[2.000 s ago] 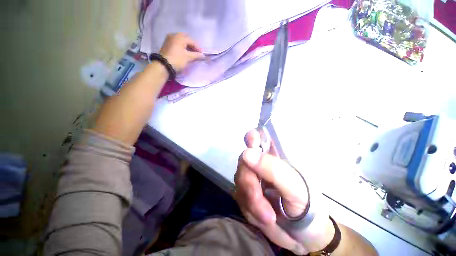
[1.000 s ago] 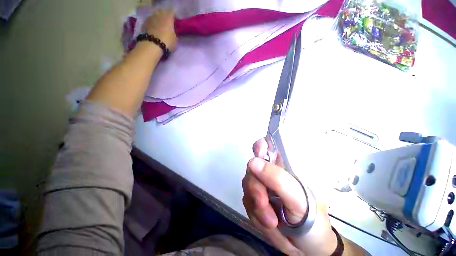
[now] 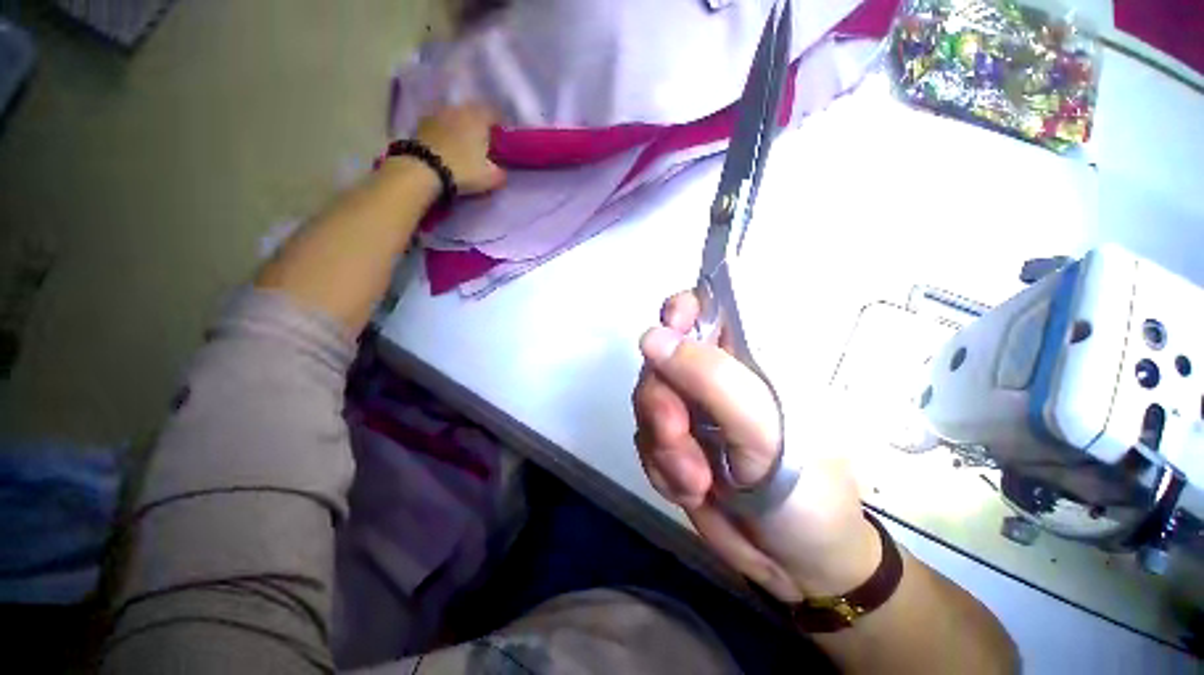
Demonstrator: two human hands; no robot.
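Observation:
Layered lilac panels [image 3: 581, 66] with magenta cloth [image 3: 568, 145] lie at the upper left of the white table. My left hand [image 3: 460, 152] is on the left end of the layers, fingers curled at the magenta edge; some fingertips are hidden or blurred. My right hand [image 3: 713, 435] holds metal shears [image 3: 739, 185] by their looped handles, in front of the stack's right part. The blades point up and away, nearly closed, and their tips overlap the cloth in view. I cannot tell if they touch it.
A white and blue sewing machine head [image 3: 1043, 350] stands at right. A clear bag of multicoloured items [image 3: 997, 73] lies at the far side, with magenta cloth [image 3: 1169, 33] beyond. Crumpled lilac and magenta cloth [image 3: 416, 514] hangs below the table's near edge. A stained wall is at left.
My left hand has moved from the layers' near edge to their left end, and a magenta strip now shows beside it. My right hand still holds the shears up.

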